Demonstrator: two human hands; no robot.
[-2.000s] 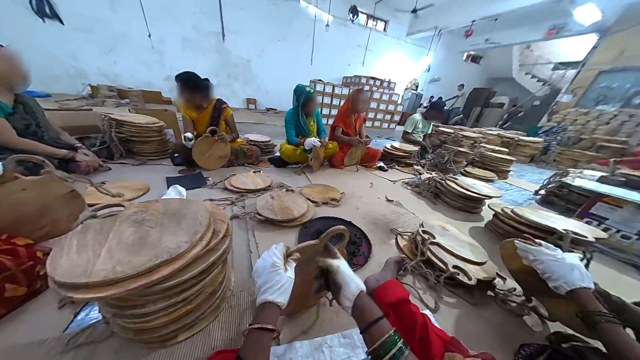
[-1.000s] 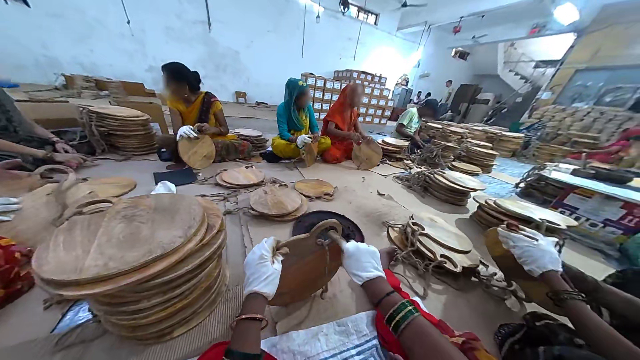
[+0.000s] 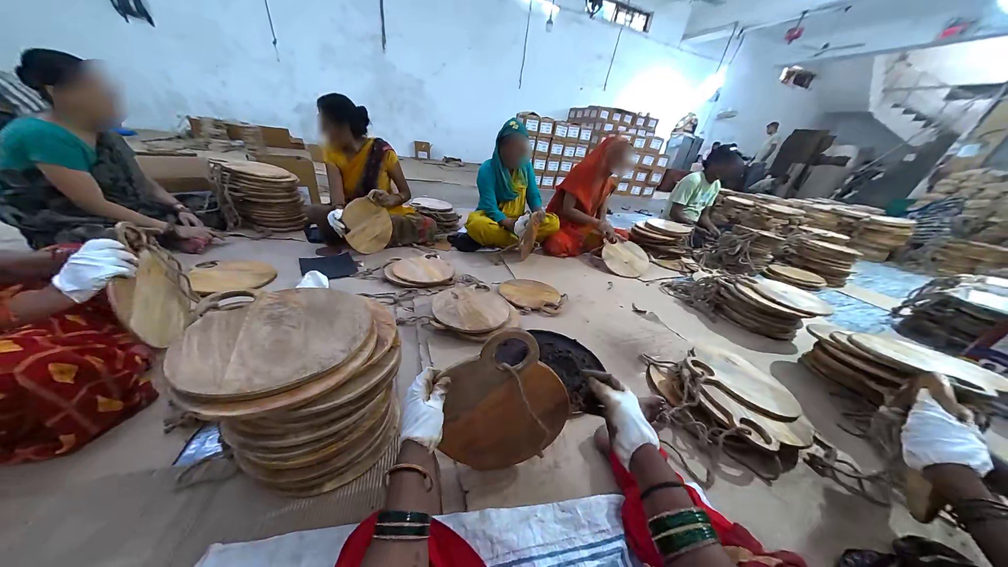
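Note:
My left hand, in a white glove, grips the left edge of a round wooden board. The board is tilted up before me, brown and darker than the stacked ones, with a ring handle at the top and a cord hanging from it across the face. My right hand, in a white glove with bare fingertips, is off the board at its right, fingers apart, beside a dark round pan with dark matter in it. The pan is partly hidden behind the board. A cloth with blue stripes lies over my lap.
A tall stack of round boards stands close at left. Corded boards lie at right. A co-worker's gloved hand is at far right, another at left. Several people sit beyond, some holding boards. Cardboard covers the floor.
My right hand, at the board's right edge one second ago, has let go and moved right, beside the pan. The left hand still holds the board. The view has turned left.

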